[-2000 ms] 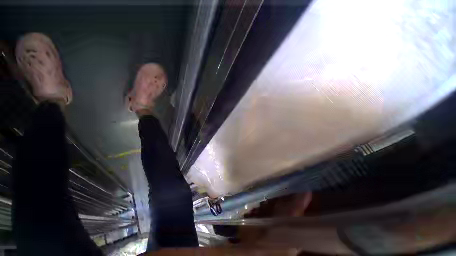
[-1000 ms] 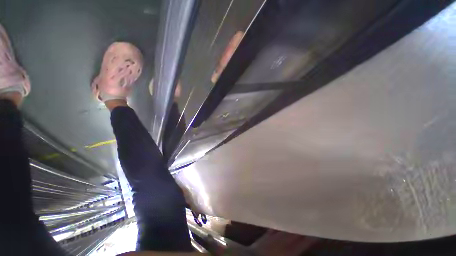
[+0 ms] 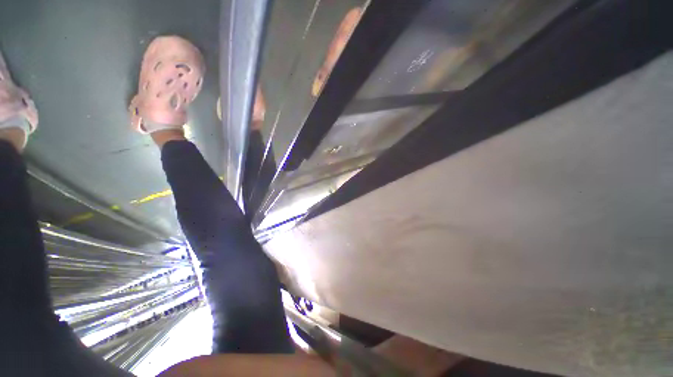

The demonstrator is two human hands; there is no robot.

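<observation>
A large smooth pale grey-beige sheet or panel [image 3: 472, 228] fills the right side, with a dark edge strip [image 3: 443, 132] along its upper side. A bare arm [image 3: 251, 364] crosses the bottom edge. More skin [image 3: 417, 357], perhaps part of a hand, shows blurred at the panel's lower edge. I cannot tell whether it is my left or my right. No fingers are clearly visible, and any grip is hidden or cut off. A small dark looped thing [image 3: 302, 303] lies by the panel's near corner.
Shiny parallel metal bars [image 3: 118, 294] lie at lower left. A polished metal rail [image 3: 242, 88] and mirror-like surface stand beside my right leg [image 3: 229, 272]. My pink clogs [image 3: 168, 85] are on the grey floor [image 3: 96, 96], which has a yellow line.
Since two seconds ago the panel looks duller and smoother, and the reflective surface beside it shows more. Over the last second the view has shifted slightly, and more bare arm shows at the bottom.
</observation>
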